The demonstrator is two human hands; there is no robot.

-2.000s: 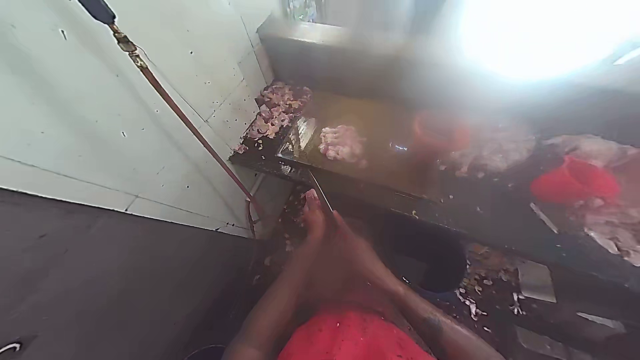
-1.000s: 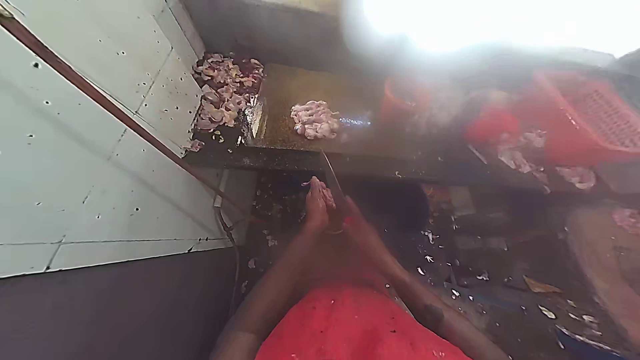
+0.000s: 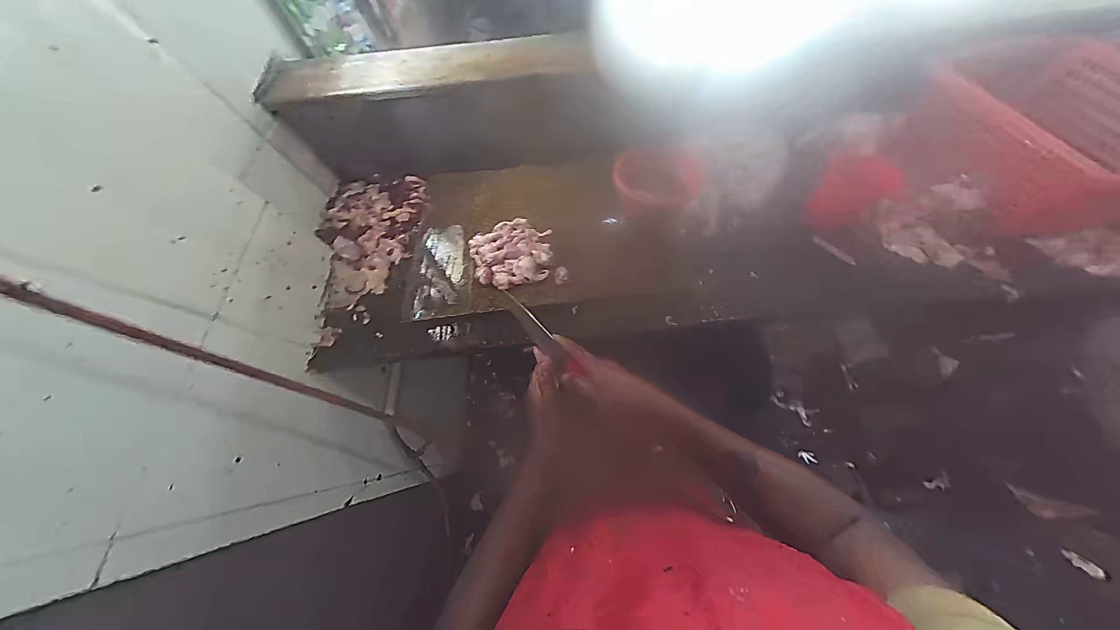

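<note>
My right hand (image 3: 588, 367) is closed on the red handle of a knife (image 3: 530, 322), whose blade points up and left toward the counter's front edge. Close beside it is my left hand (image 3: 544, 376), its fingers near the base of the blade; whether it holds a small piece of meat I cannot tell. Beyond the blade tip, a pile of pale pink meat pieces (image 3: 513, 254) lies on the wet counter (image 3: 577, 245). Left of that pile is a shiny flat piece (image 3: 442, 262), and farther left a larger heap of meat scraps (image 3: 374, 229).
A red bowl (image 3: 658, 179) stands at the back of the counter. To the right are a red container (image 3: 856, 188), pale meat or skin (image 3: 941, 229) and a red plastic crate (image 3: 1024, 149). A tiled wall (image 3: 131, 367) with a rusty rod (image 3: 184, 348) borders the left. Scraps litter the dark floor (image 3: 875, 420).
The view has shifted. My hands stay close together with the knife; the pink piece seen at my left hand earlier is not clearly visible now.
</note>
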